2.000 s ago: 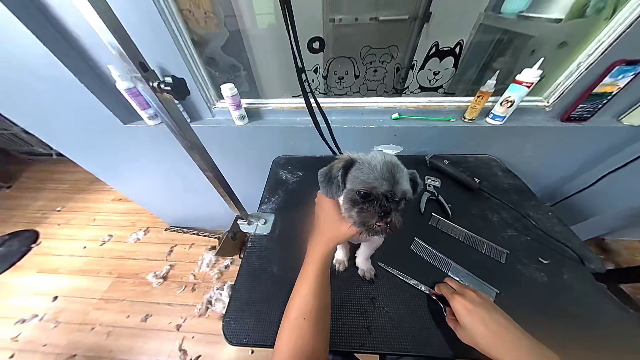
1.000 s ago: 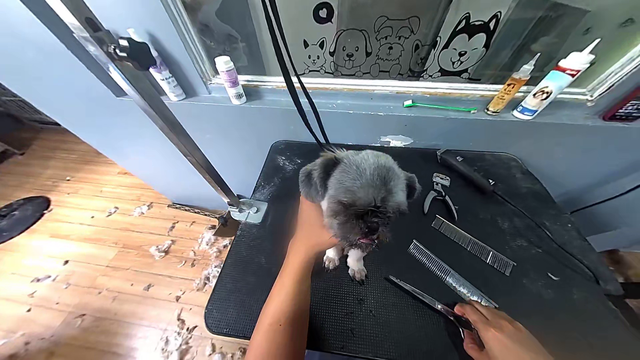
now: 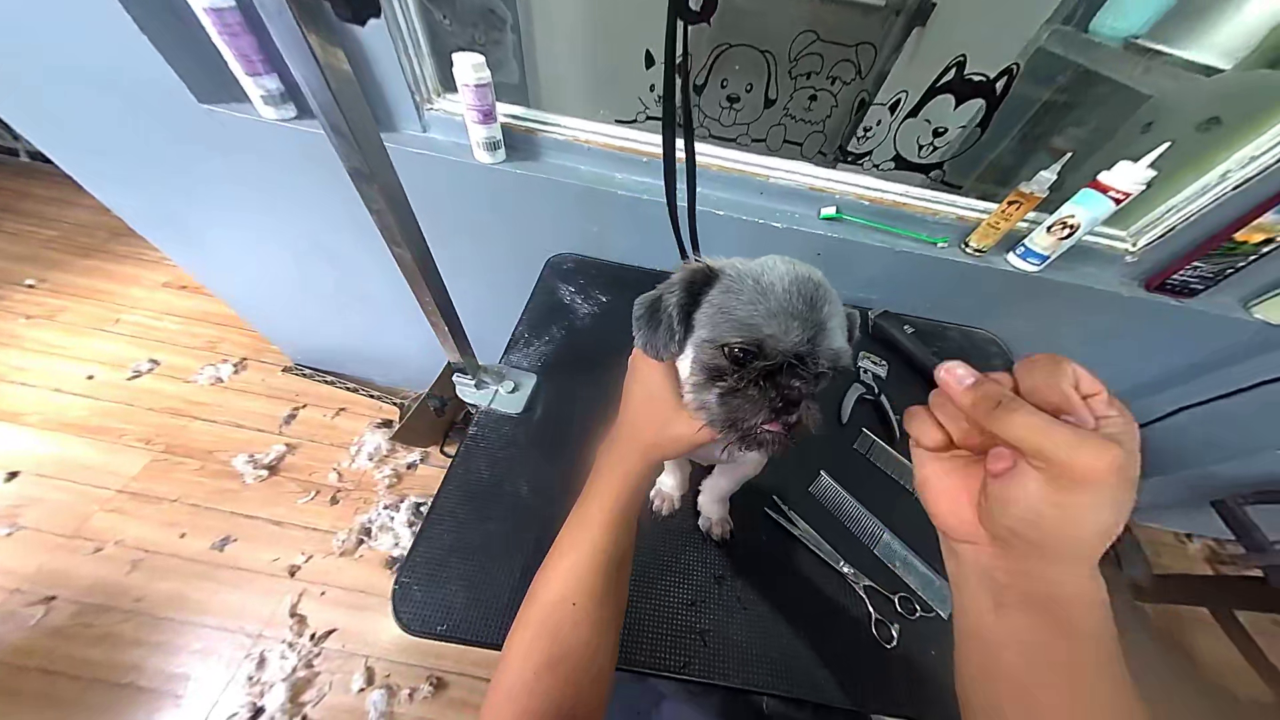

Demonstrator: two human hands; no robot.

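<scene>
A small grey dog (image 3: 765, 350) with white front legs sits on the black grooming table (image 3: 560, 520), facing me. My left hand (image 3: 665, 410) holds it at the neck and chest, its fingers partly hidden under the chin. Raised above the table's right side, my right hand (image 3: 1020, 455) has its fingers curled in, and nothing shows in it. Below and left of that hand lie the grooming scissors (image 3: 845, 568), beside a metal comb (image 3: 880, 540). A second comb (image 3: 885, 458) is partly covered by my right hand. Nail clippers (image 3: 872, 392) and a black electric clipper (image 3: 903, 342) lie behind.
A metal grooming arm (image 3: 385, 200) is clamped to the table's left edge. Black straps (image 3: 680, 140) hang behind the dog. On the windowsill (image 3: 600, 170) stand bottles, among them a white one (image 3: 1080, 215), and a green toothbrush (image 3: 885, 228) lies there. Cut hair (image 3: 385, 525) litters the wooden floor.
My right hand has let go of the scissors, which now lie on the table, and has risen. The dog's head has turned somewhat, while my left hand stays on it.
</scene>
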